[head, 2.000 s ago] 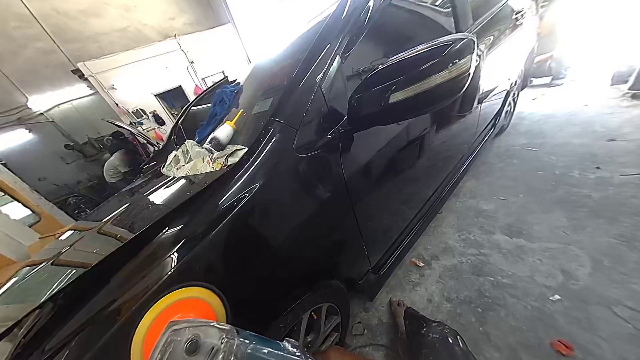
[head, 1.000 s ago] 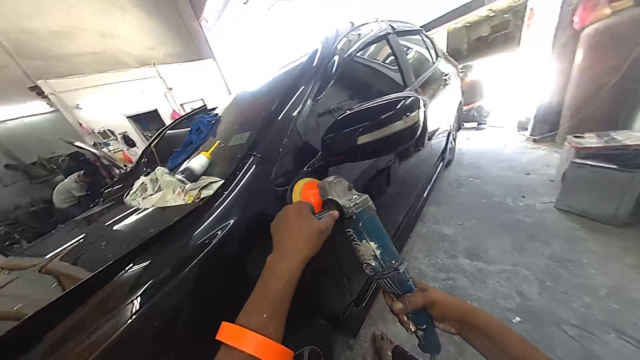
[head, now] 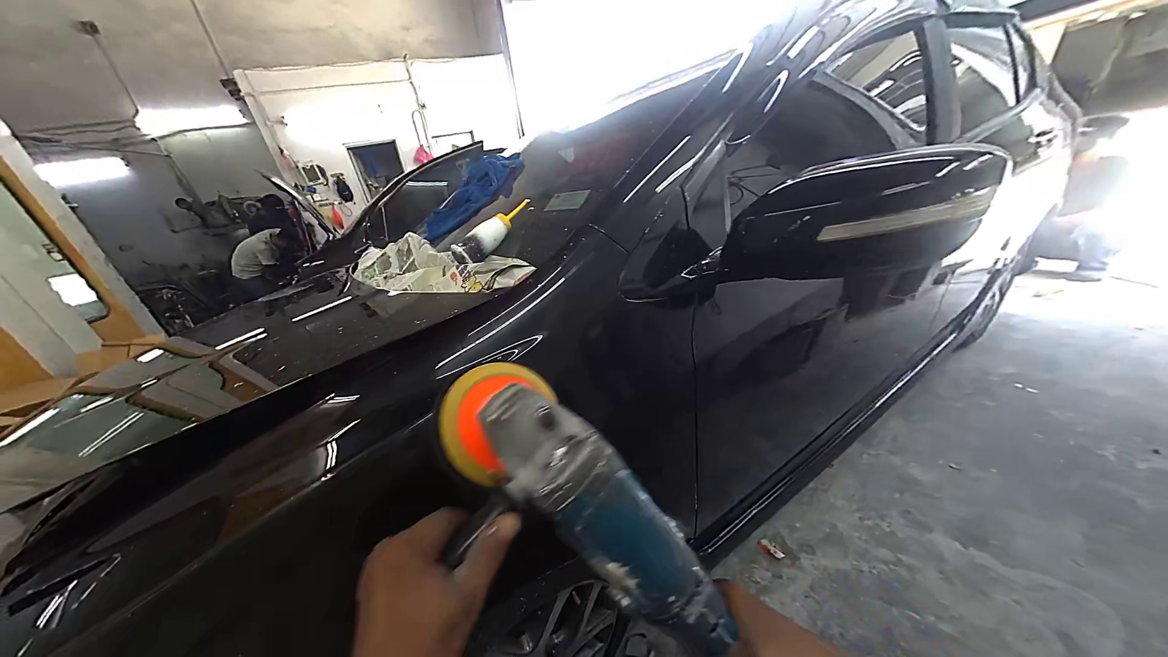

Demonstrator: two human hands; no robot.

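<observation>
A rotary polisher (head: 620, 525) with a blue body and a worn metal head crosses the lower middle of the view. Its yellow and orange foam pad (head: 474, 424) lies against the front fender (head: 584, 365) of a black car. My left hand (head: 438, 575) is closed around the side handle, just below the pad. At the polisher's rear end, my right hand (head: 757, 620) is mostly hidden behind the body and cut off by the frame's bottom edge; its fingers do not show, but it supports the tool there.
The side mirror (head: 867, 214) juts out at the right. Crumpled paper (head: 438, 266), a bottle with a yellow nozzle (head: 484, 235) and a blue cloth (head: 470, 193) lie by the windshield. A front wheel (head: 566, 625) is below. A person (head: 260, 251) bends at the far left.
The polisher and both hands have moved from beneath the side mirror, forward along the car to the front fender. The orange band on the left forearm has left the view.
</observation>
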